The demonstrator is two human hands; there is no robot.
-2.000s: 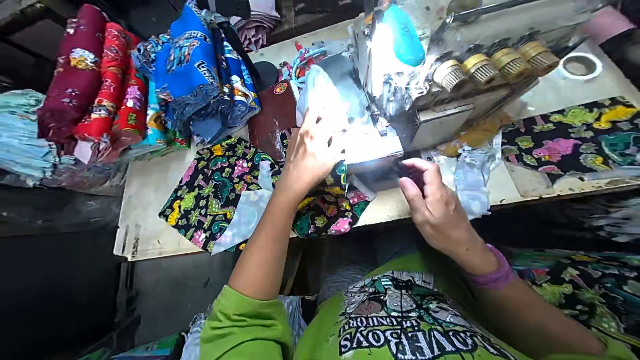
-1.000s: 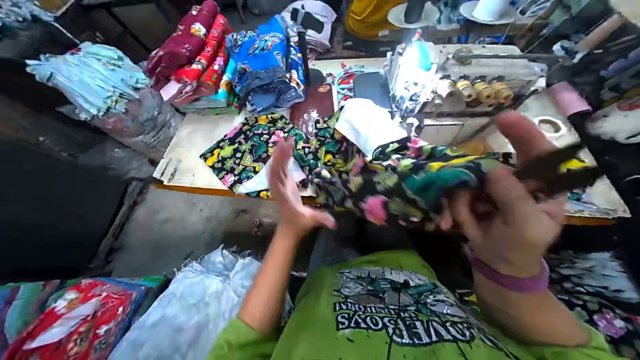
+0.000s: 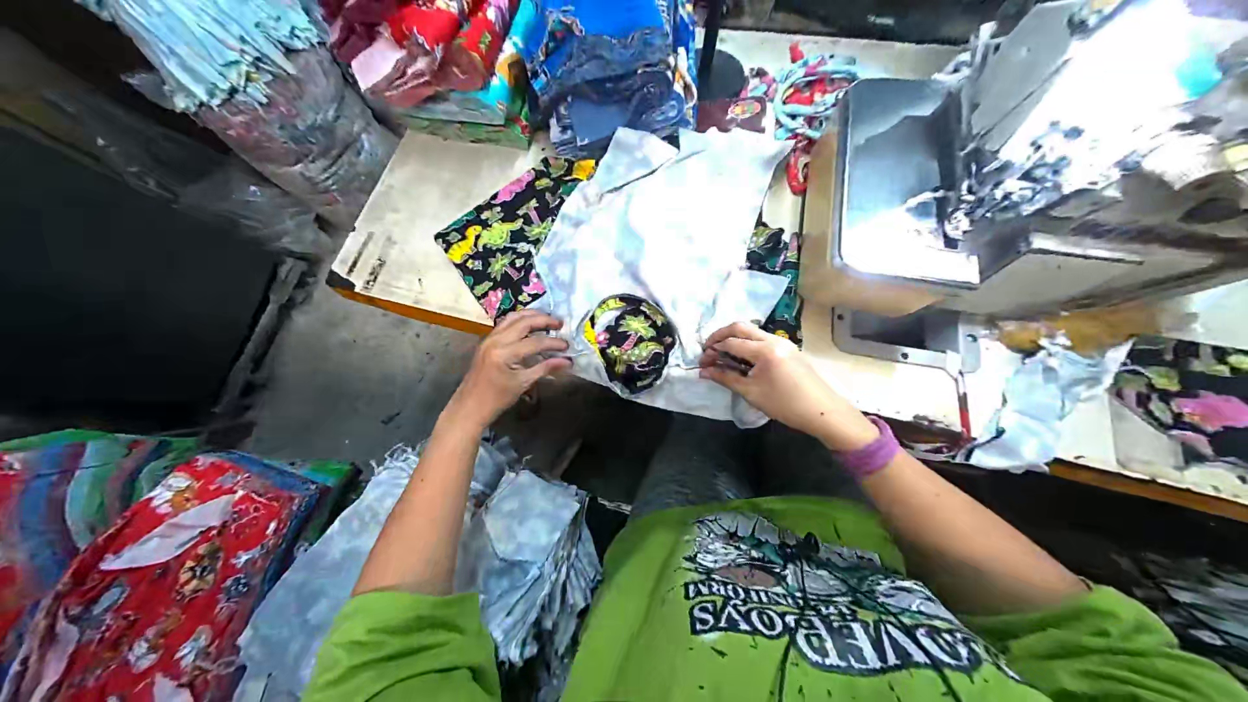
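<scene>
A pale grey-white fabric piece [image 3: 673, 224] lies spread at the table's front edge, its lower end hanging over. Through its round opening shows black dinosaur-and-palm print fabric [image 3: 634, 346]. My left hand [image 3: 517, 361] pinches the pale fabric left of the opening, and my right hand [image 3: 765, 375] pinches it on the right. More black printed fabric [image 3: 502, 239] sticks out from under the pale piece at the left. To the right stands a sewing machine [image 3: 897, 214], partly washed out by its bright lamp.
Folded blue fabric [image 3: 614, 78] and red fabric bundles [image 3: 429, 49] line the back of the table [image 3: 390, 234]. Pale scraps [image 3: 1043, 409] lie right of the machine. Red printed cloth [image 3: 175, 575] and a stack of pale cut pieces [image 3: 531, 556] are low at the left.
Both hands have come to the pale fabric at the table's front edge. The black printed fabric that my right hand held up a second ago is no longer raised. The view has shifted.
</scene>
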